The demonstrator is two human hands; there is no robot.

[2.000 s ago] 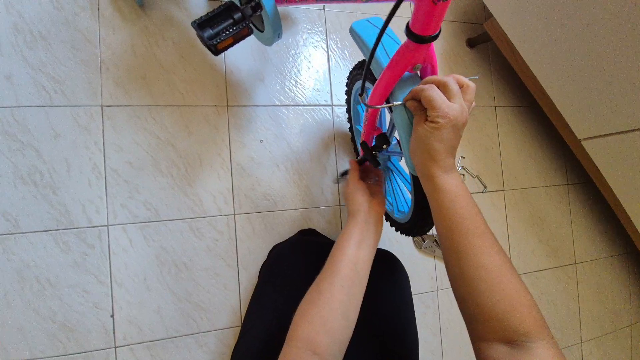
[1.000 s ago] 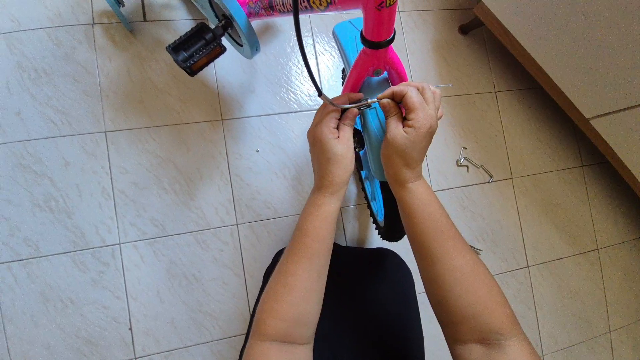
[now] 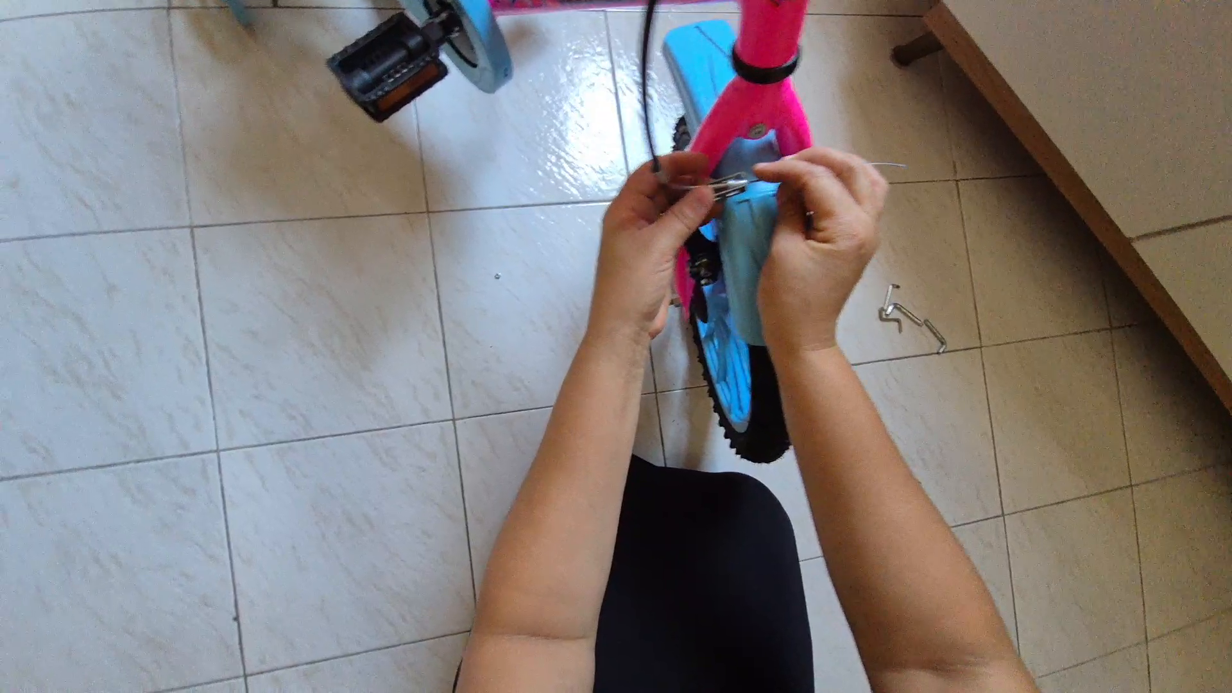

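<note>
A pink bicycle fork (image 3: 760, 106) stands over the front wheel, whose knobby black tire (image 3: 762, 423) and blue mudguard (image 3: 746, 260) lie between my forearms. My left hand (image 3: 647, 236) pinches a small silver metal brake part (image 3: 730, 187), close to where the black brake cable housing (image 3: 649, 91) comes down. My right hand (image 3: 823, 231) holds the thin bare cable wire between thumb and fingers, its free end (image 3: 890, 165) sticking out to the right. Both hands are in front of the fork and mudguard. A black brake piece (image 3: 704, 260) sits at the wheel beside my left hand.
Several bent metal pieces (image 3: 910, 316) lie on the tiled floor (image 3: 318, 327) to the right. A black pedal (image 3: 388, 65) and blue chain guard (image 3: 486, 43) are at the upper left. A wood-edged cabinet (image 3: 1107, 96) stands at the upper right. My black-clad leg (image 3: 712, 577) is below.
My left hand has come up from beside the wheel to the metal part at the cable. Both hands now meet in front of the fork, my right still on the wire.
</note>
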